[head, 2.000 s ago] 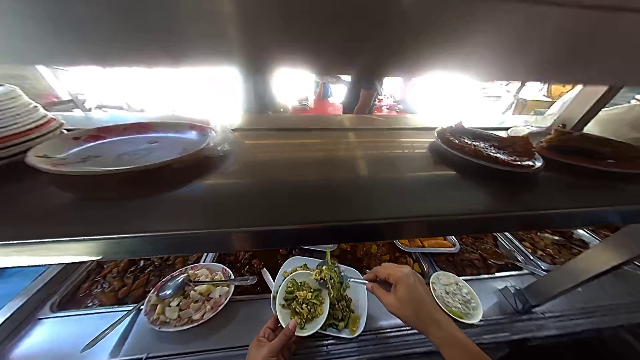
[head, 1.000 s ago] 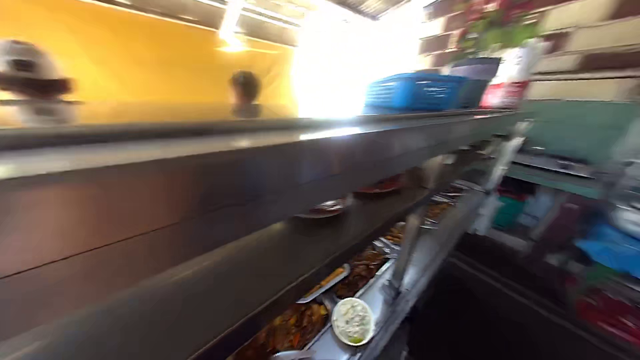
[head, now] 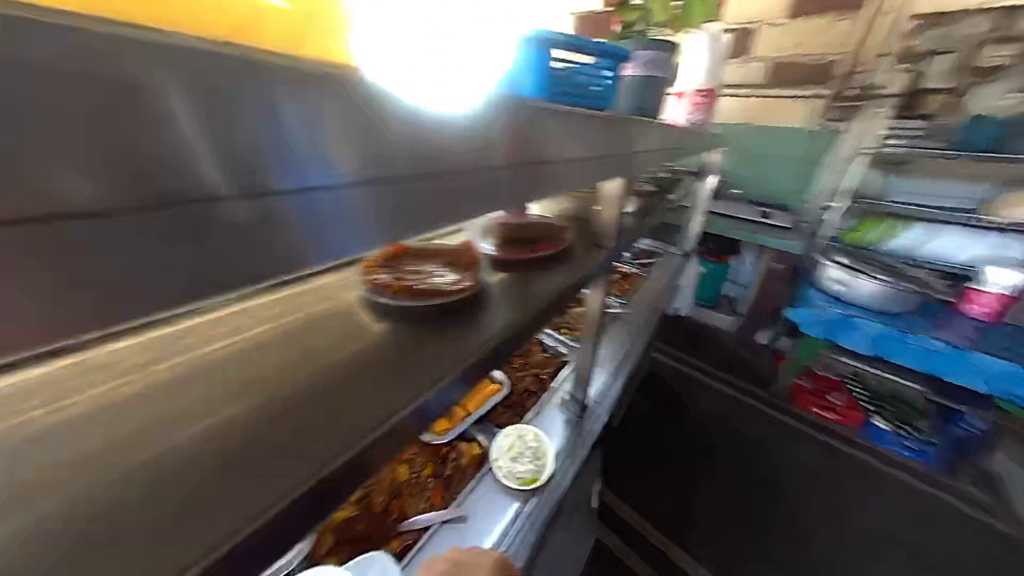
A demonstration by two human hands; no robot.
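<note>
At the bottom edge only a blurred part of my right hand [head: 468,562] shows; its fingers are cut off, so what it holds cannot be seen. My left hand is out of view. Just left of my right hand are the rims of white dishes [head: 372,563]. Above it a spoon handle [head: 432,519] lies over a tray of saucy stew [head: 408,488]. Farther up, a white bowl of pale creamy food [head: 522,457] rests on the metal counter ledge, beside a narrow tray of orange-yellow pieces [head: 468,406].
A metal shelf [head: 240,400] runs above the food trays, bearing a plate of reddish-brown food [head: 422,273] and another plate [head: 528,236]. A metal post [head: 594,336] rises from the ledge. At right stands a rack with a lidded metal pot [head: 868,280]. A blue basket [head: 564,70] sits up top.
The view has swung far to the right. Two seconds ago both hands were in view, the left at a small bowl of green-and-yellow food, the right holding a utensil; now only part of one hand shows.
</note>
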